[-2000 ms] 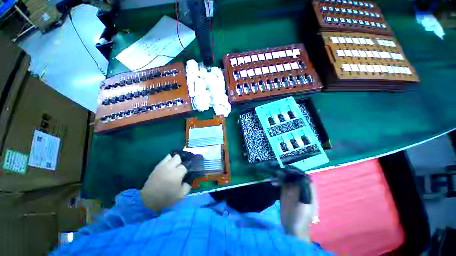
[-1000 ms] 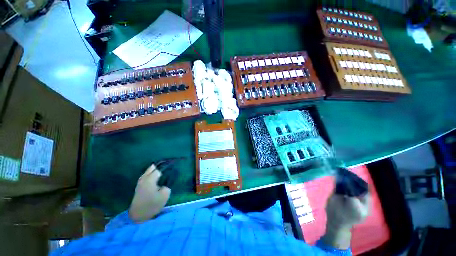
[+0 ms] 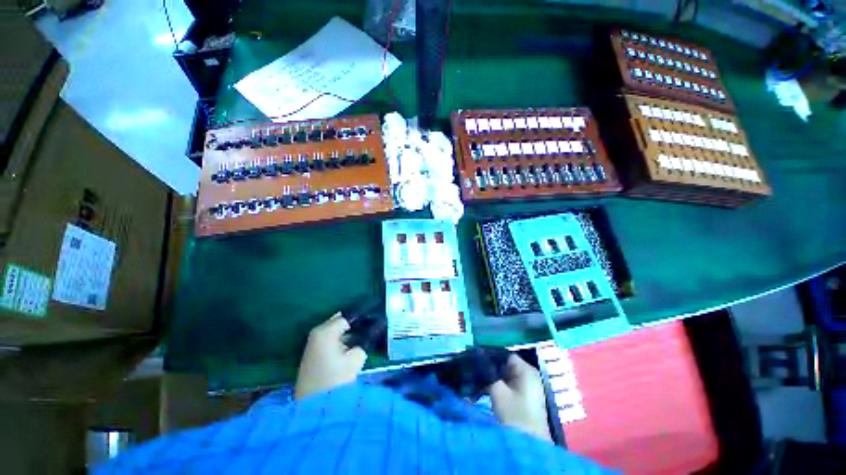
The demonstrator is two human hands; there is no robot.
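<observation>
A pale teal plate (image 3: pixel 424 320) lies over the spot in front of me, with small orange-red squares showing in its windows; the base under it is hidden. My left hand (image 3: pixel 345 348), with dark-covered fingertips, is at the plate's lower left edge. My right hand (image 3: pixel 501 376), also dark at the fingertips and blurred, is at its lower right corner. The fingertips are too dark to show whether they grip it. A second teal cover jig (image 3: pixel 610 320) with black parts in it lies tilted on the black screw box (image 3: pixel 504 278).
Behind are a left component tray (image 3: pixel 218 192), a crumpled white cloth (image 3: pixel 422 172), a second component tray (image 3: pixel 538 190) and stacked trays (image 3: pixel 649 167) at right. A dark screwdriver (image 3: pixel 429 65) hangs beyond the cloth. A bin with red sheet (image 3: pixel 640 399) is below the bench edge; cartons (image 3: pixel 102 186) stand left.
The brown base jig with ribbed heat sinks is now covered by the teal plate. My right hand has moved left from above the red bin, and my left hand has moved right to the plate.
</observation>
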